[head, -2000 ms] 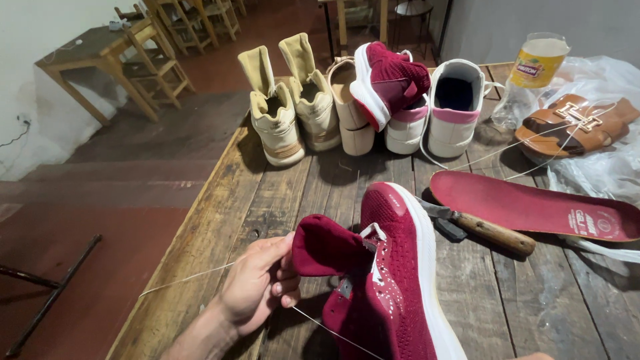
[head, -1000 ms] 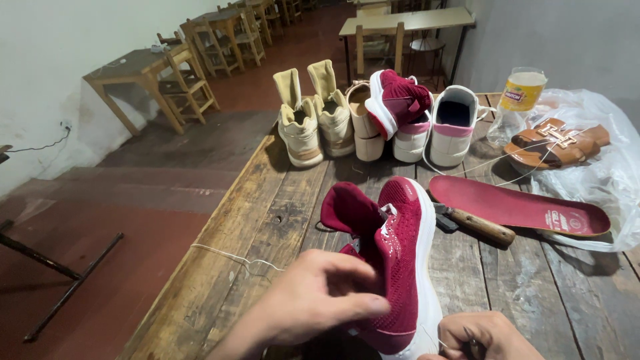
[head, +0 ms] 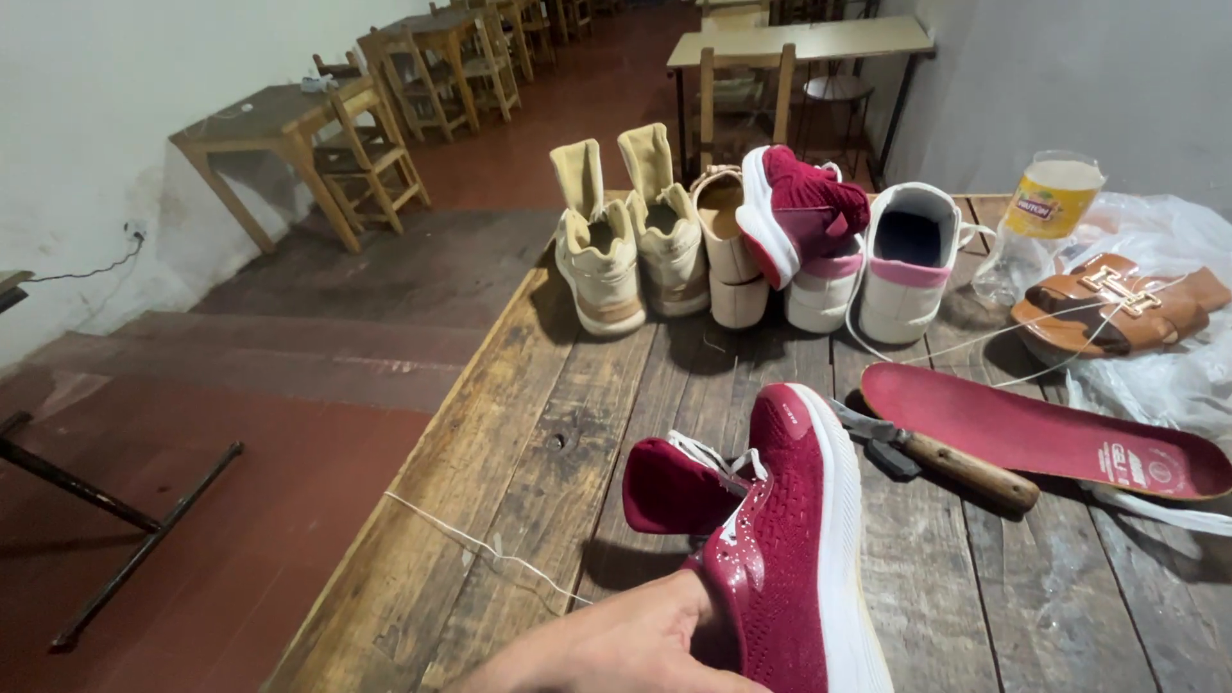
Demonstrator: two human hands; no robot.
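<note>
A dark red knit sneaker (head: 789,520) with a white sole stands tilted on the wooden table, its toe pointing away and its tongue folded out to the left. My left hand (head: 640,640) is at the sneaker's opening, fingers partly inside and hidden by the upper; whether they grip it cannot be seen. A thin white thread (head: 491,551) runs over the table to the left of the shoe and passes behind my left hand. Right of the toe lie a wooden-handled knife (head: 962,467) and a red insole (head: 1020,428). My right hand is out of view.
Along the table's (head: 520,423) far edge stand beige high-tongued shoes (head: 602,269), a tan shoe (head: 736,269) and white-and-pink sneakers (head: 905,279), with another red sneaker (head: 799,212) on top. A cut plastic bottle (head: 1044,212), brown sandals (head: 1116,308) and a plastic bag (head: 1174,231) are at the right.
My left hand has gone from the tongue, across the shoe, to its opening. My right hand, at the sole's lower end one second ago, has left the view.
</note>
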